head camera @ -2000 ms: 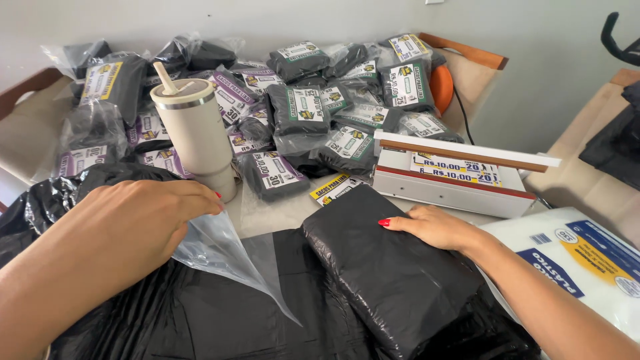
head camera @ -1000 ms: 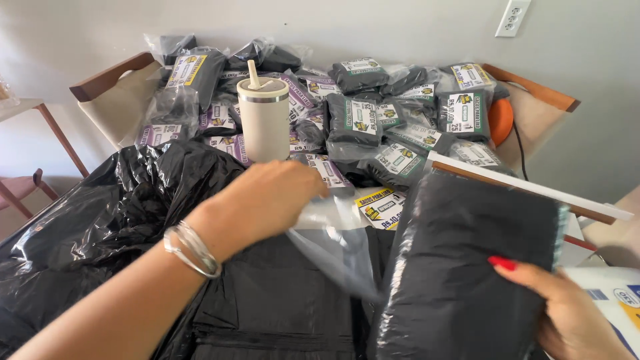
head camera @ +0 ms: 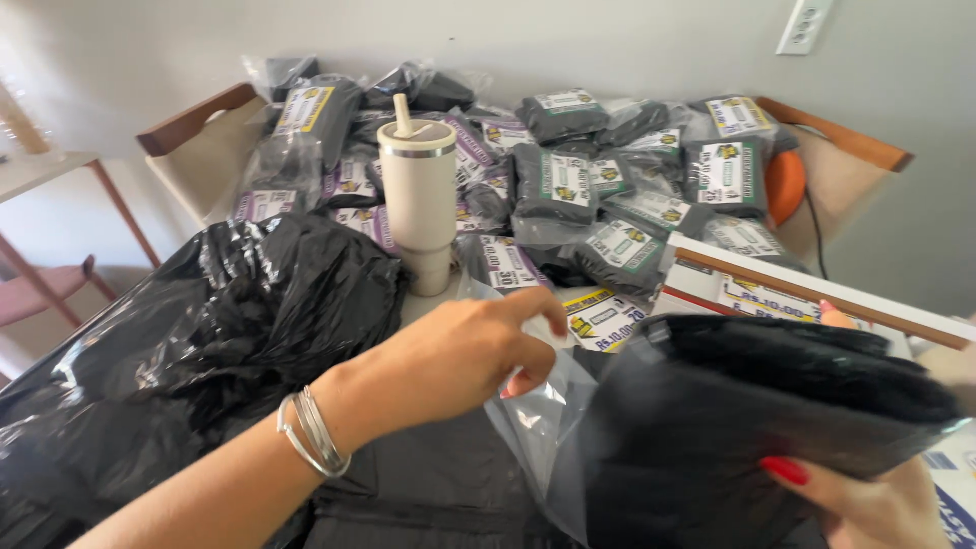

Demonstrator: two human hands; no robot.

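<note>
My right hand (head camera: 854,488) grips a folded bundle of black plastic bags (head camera: 709,435) at the lower right, thumb in front and a fingertip showing behind its top. A clear plastic bag (head camera: 545,412) lies around or against the bundle's left side; how far it covers the bundle is unclear. My left hand (head camera: 473,358), with silver bangles at the wrist, is just above the clear bag, fingers bent and apart, with nothing seen in it. Beyond the hands lies a printed label card (head camera: 602,319). Flat black plastic (head camera: 427,480) lies beneath.
A cream tumbler with a straw (head camera: 419,206) stands behind my left hand. Many labelled packs (head camera: 557,183) pile up at the back. Crumpled black plastic (head camera: 282,290) covers the left. A bag sealer (head camera: 808,290) is at the right, chairs (head camera: 202,126) beyond, and printed plastic packaging (head camera: 949,488) at the right edge.
The black bundle has been raised and tilted in my right hand, its folded end now showing. My left hand held the clear bag earlier and now has its fingers apart.
</note>
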